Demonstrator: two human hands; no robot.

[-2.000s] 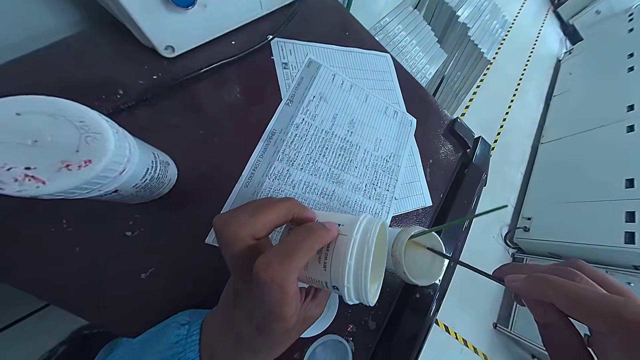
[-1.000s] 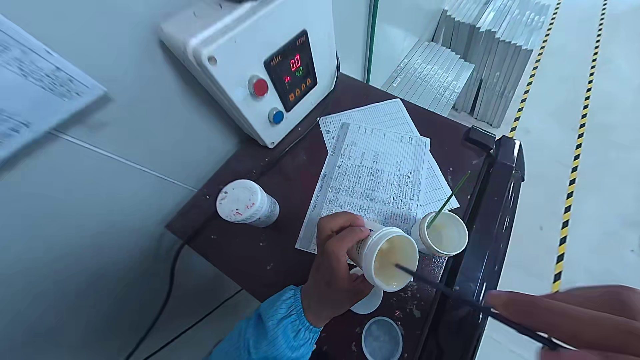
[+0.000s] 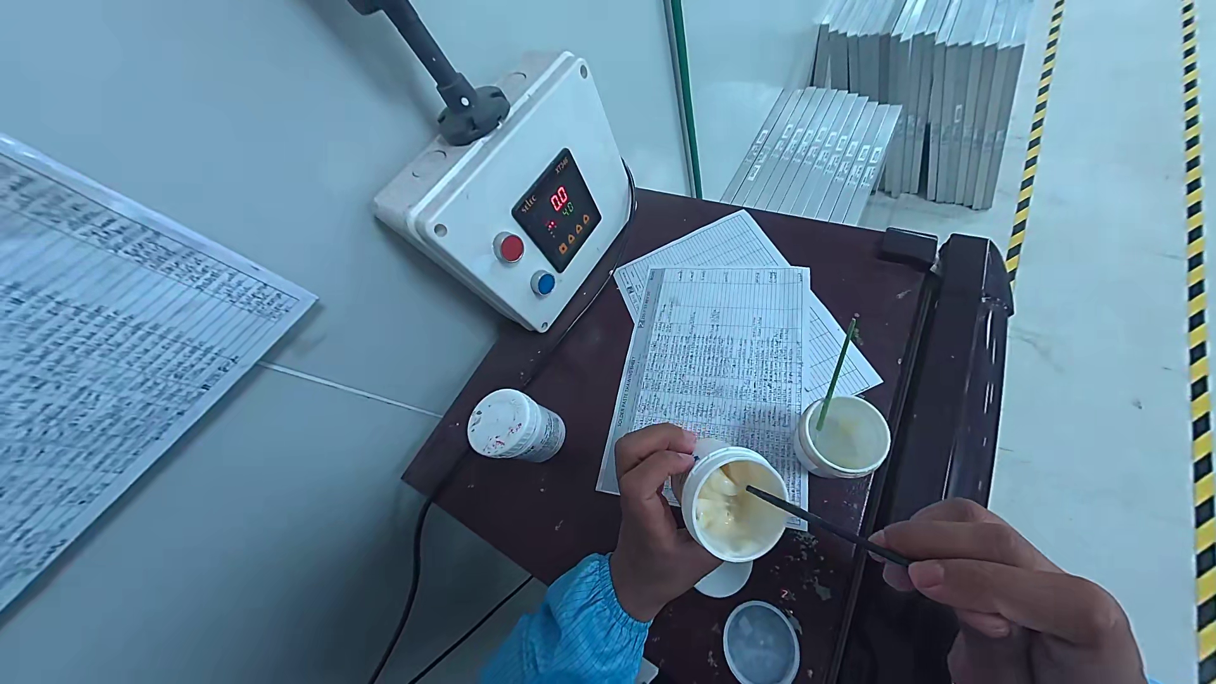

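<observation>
My left hand (image 3: 655, 527) grips an open white plastic jar (image 3: 727, 546), tilted so that the pale cream paste inside shows. Between the thumb and fingers of my right hand (image 3: 988, 570) is a thin dark stick (image 3: 826, 525); its tip reaches into the jar's mouth. A second open white jar (image 3: 815, 456) stands on the table to the right, with a green stick (image 3: 838, 366) leaning in it. Below my left hand lie a white lid (image 3: 725, 579) and a round translucent lid or shallow cup (image 3: 761, 644). A closed white jar (image 3: 503, 424) with red stains stands at the left.
Written sheets (image 3: 722, 361) lie on the dark table (image 3: 570, 494). Behind them is a control box (image 3: 494, 190) with red and blue buttons and a lit display. A form (image 3: 114, 351) is on the wall. Flat frames (image 3: 817, 152) stand beyond the table, whose right side has a raised dark edge (image 3: 959, 370).
The dark stick's tip was over the right-hand jar two seconds ago; now it is in the jar in my left hand. That jar's mouth has turned toward the view, which has pulled back.
</observation>
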